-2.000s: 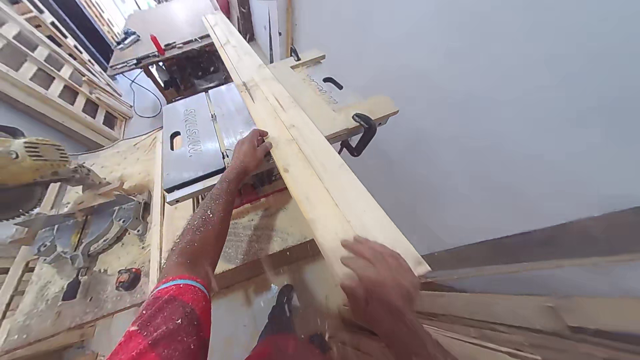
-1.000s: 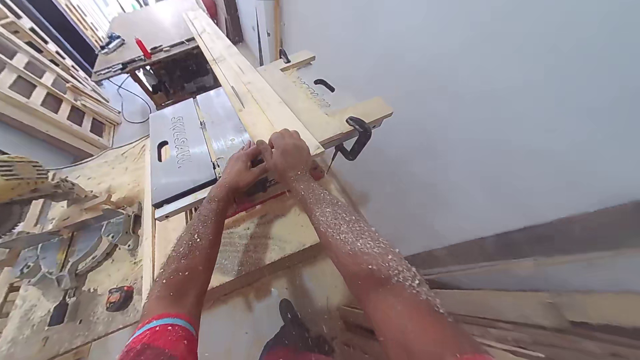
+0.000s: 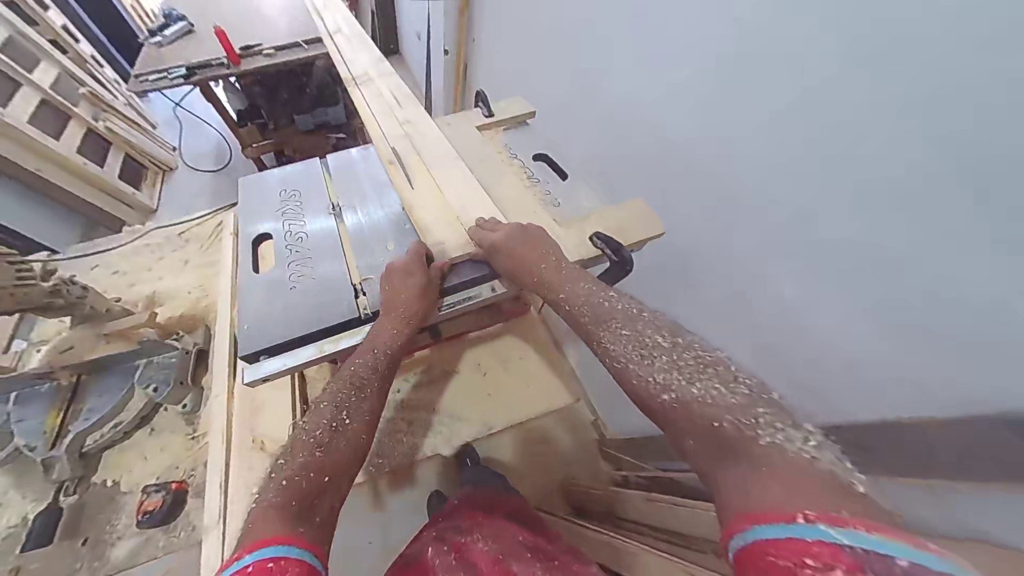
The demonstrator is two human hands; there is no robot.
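Two long wooden boards (image 3: 412, 148) lie side by side across the Skilsaw table saw (image 3: 300, 240), their far ends over the back workbench. At the near end of the left board, my left hand (image 3: 412, 284) has its fingers on the edge. My right hand (image 3: 520, 252) rests with curled fingers on the near end of the right board. Sawdust covers both forearms. Beside the boards on the right is a wooden fence piece (image 3: 496, 172), held by black clamps (image 3: 614, 258). The undersides of the boards and some fingertips are hidden.
A miter saw (image 3: 104, 392) and a tape measure (image 3: 162, 504) stand at the left on a dusty bench. Behind is a workbench (image 3: 264, 60) with a red bottle (image 3: 226, 46). Lumber (image 3: 648, 512) lies low at the right, by the wall. A cable crosses the floor.
The boards have slid forward, away from me, along the saw. My right hand has moved forward from low on the board two seconds ago to beside my left hand.
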